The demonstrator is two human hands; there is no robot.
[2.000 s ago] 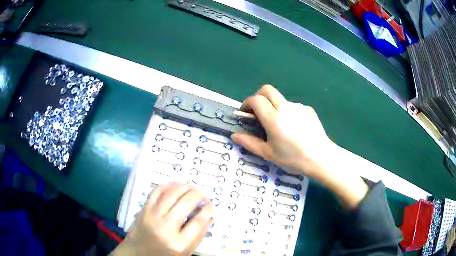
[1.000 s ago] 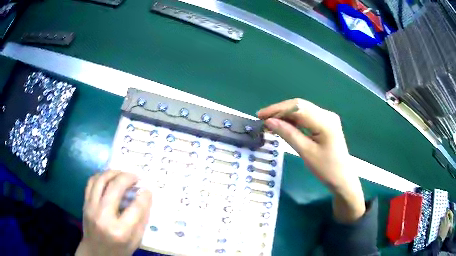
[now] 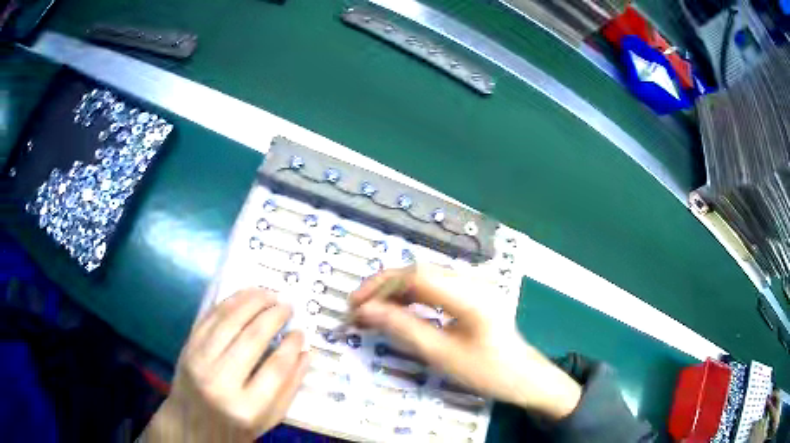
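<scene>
The grey strip fixture [image 3: 381,197] lies along the upper edge of the white parts board [image 3: 227,277], with a row of several round shiny pieces on it and a thin line between them. Columns of dumbbell-shaped paired pieces [image 3: 358,253] lie on the board. My left hand [image 3: 241,363] rests over the board's lower left, fingers curled; small metal pieces show at its fingertips. My right hand [image 3: 433,324] is blurred over the board's middle, its thumb and forefinger pinched together near some loose rings; what it holds is too blurred to tell.
A black tray [image 3: 65,130] heaped with silver rings is at left. Strip fixtures lie on the green belt, one [image 3: 420,50] at top centre and one [image 3: 143,41] at top left. A red bin [image 3: 700,400] is at lower right. Stacked boards [image 3: 749,143] and a blue container [image 3: 651,76] stand across the belt.
My right hand has moved from the strip fixture's right end down and left to the middle of the board. My left hand is now closer to it. The camera view has shifted slightly.
</scene>
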